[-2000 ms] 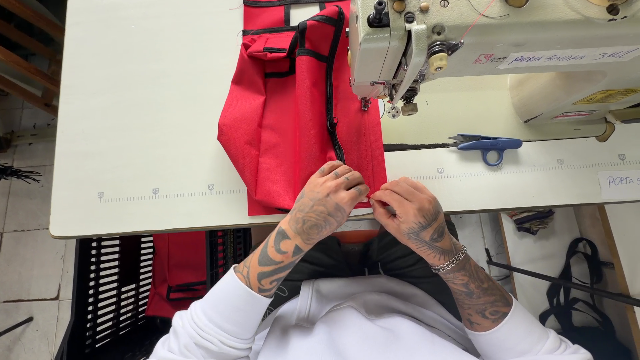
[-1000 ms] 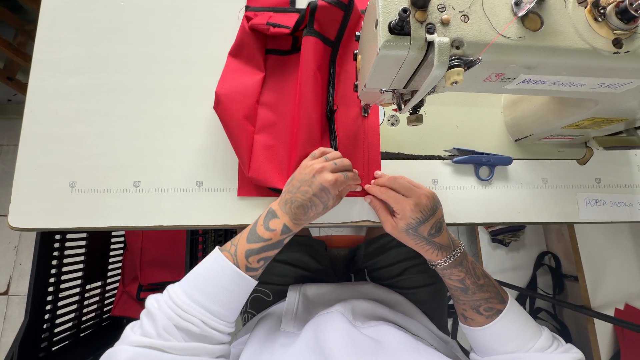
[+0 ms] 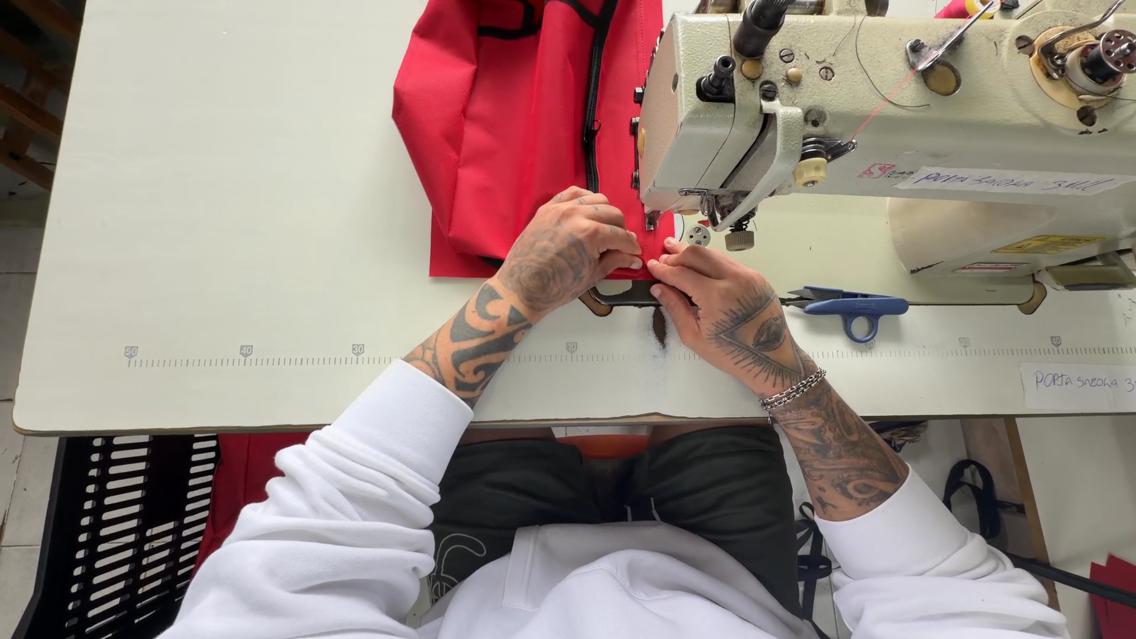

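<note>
Red fabric (image 3: 470, 160) with black binding and a black zipper (image 3: 593, 115) lies left of and partly beneath the head of a sewing machine (image 3: 710, 115). My left hand (image 3: 568, 248) rests on its lower right part and pinches the edge between thumb and fingers. Close beside it, my right hand (image 3: 719, 311) pinches the same corner with its fingertips. Both hands are just below the presser foot (image 3: 652, 219). The fabric under my left palm is hidden.
Blue-handled thread snips (image 3: 856, 306) lie right of my right hand. A printed ruler scale (image 3: 266, 360) runs along the white table (image 3: 222, 222). Below the table's left front edge stands a black plastic crate (image 3: 133, 515), with red fabric (image 3: 240, 479) beside it. Black straps (image 3: 976, 501) hang at lower right.
The red fabric and both hands have moved up the table, away from its front edge, and the fabric's lower edge now lies near the presser foot. The view has also shifted.
</note>
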